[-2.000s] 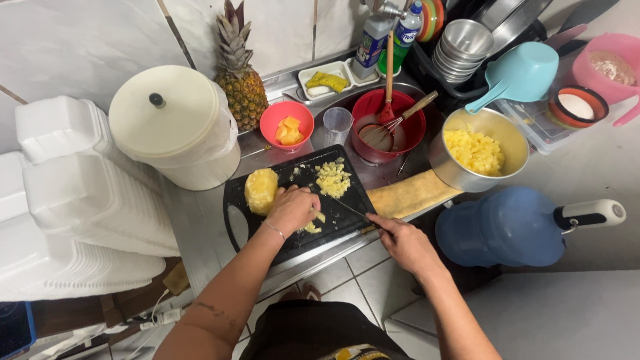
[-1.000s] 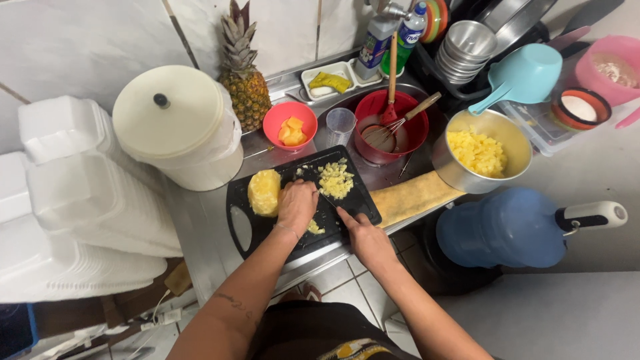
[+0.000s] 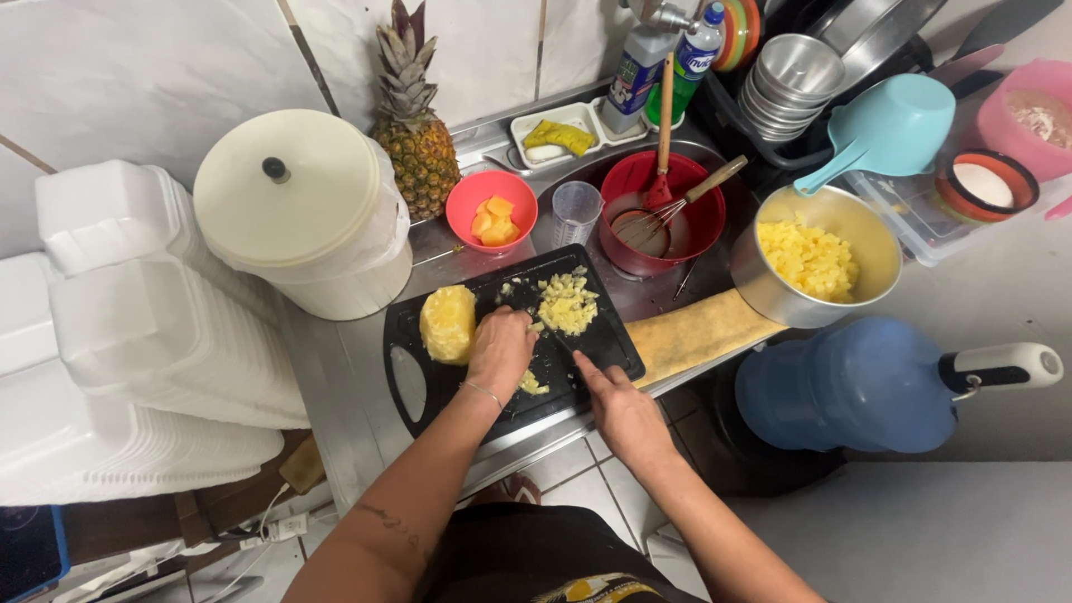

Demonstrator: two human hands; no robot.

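Note:
A black cutting board (image 3: pixel 607 335) lies on the steel counter. My left hand (image 3: pixel 502 347) has its fingers bent down on pineapple pieces at the board's middle; a bit of pineapple shows at the fingertips. My right hand (image 3: pixel 624 410) grips a knife (image 3: pixel 563 340), its index finger along the top; its dark blade points toward my left fingertips, and the handle is mostly hidden in my palm. A peeled pineapple chunk (image 3: pixel 448 325) stands left of my left hand. Chopped pineapple (image 3: pixel 568 303) is heaped at the upper right of the board, and smaller scraps (image 3: pixel 531 383) lie below my left hand.
Behind the board are a whole pineapple (image 3: pixel 416 159), a pink bowl of orange fruit (image 3: pixel 492 209), a measuring cup (image 3: pixel 575 214) and a red bowl (image 3: pixel 712 226) with a whisk. A metal pot (image 3: pixel 879 243) of cut pineapple stands right, a lidded white bin (image 3: pixel 285 184) left.
Since two seconds ago, my right hand with the knife has moved left, closer to my left hand.

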